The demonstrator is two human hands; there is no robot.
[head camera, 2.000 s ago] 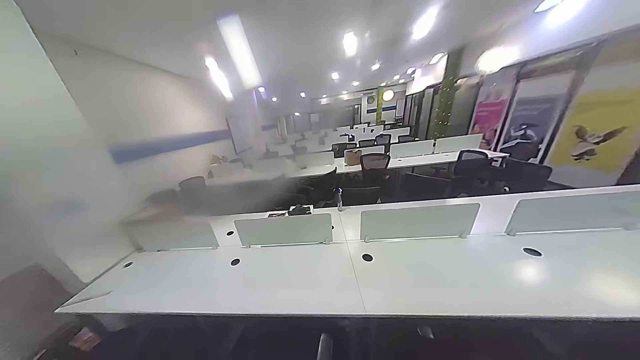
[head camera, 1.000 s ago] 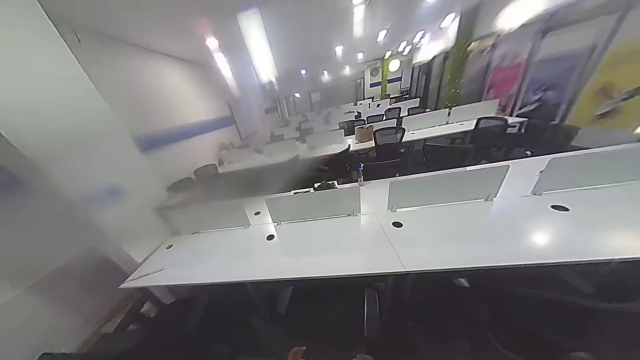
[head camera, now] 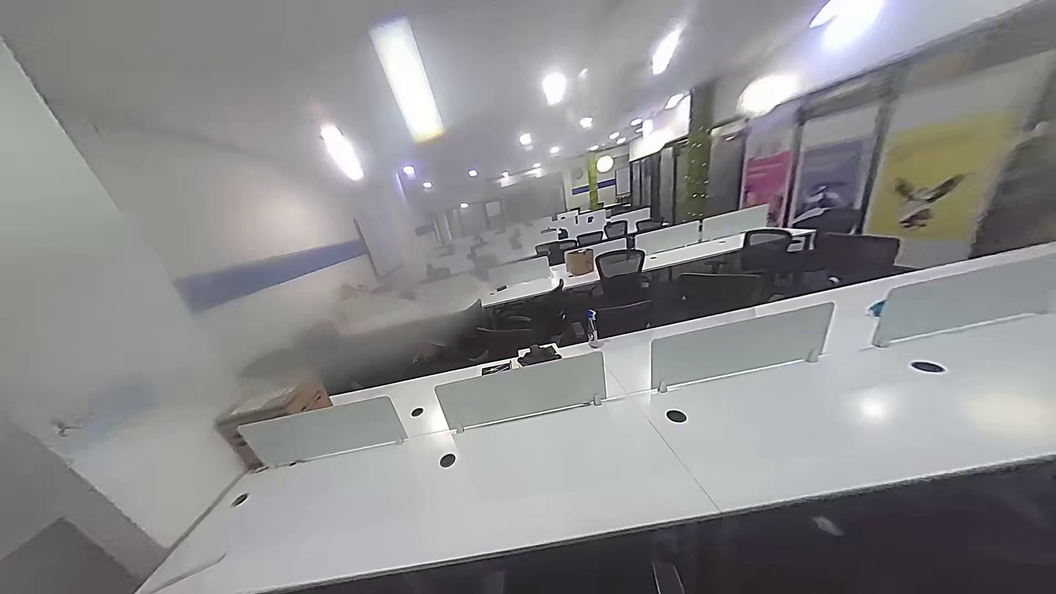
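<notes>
Neither my left hand nor my right hand shows in the head view. Across the lower half runs a long white desk (head camera: 561, 487) with several round black cable grommets (head camera: 676, 417). Frosted divider panels (head camera: 522, 392) stand along its middle. Behind them, on the desk's far side, a spray bottle (head camera: 592, 328) stands upright. To its left lies a dark object (head camera: 539, 355), too small to name. Part of a teal item (head camera: 876, 308) shows at the edge of the right divider.
Cardboard boxes (head camera: 285, 396) sit at the desk's left end, beside a white wall (head camera: 82, 330). Black mesh office chairs (head camera: 620, 272) stand beyond the desk. Another cardboard box (head camera: 579, 262) rests on a farther white desk (head camera: 528, 290). Posters (head camera: 940, 186) line the right side.
The view has shifted and tilted. Something skin-coloured, perhaps fingertips, showed at the bottom edge one second ago and is out of view now.
</notes>
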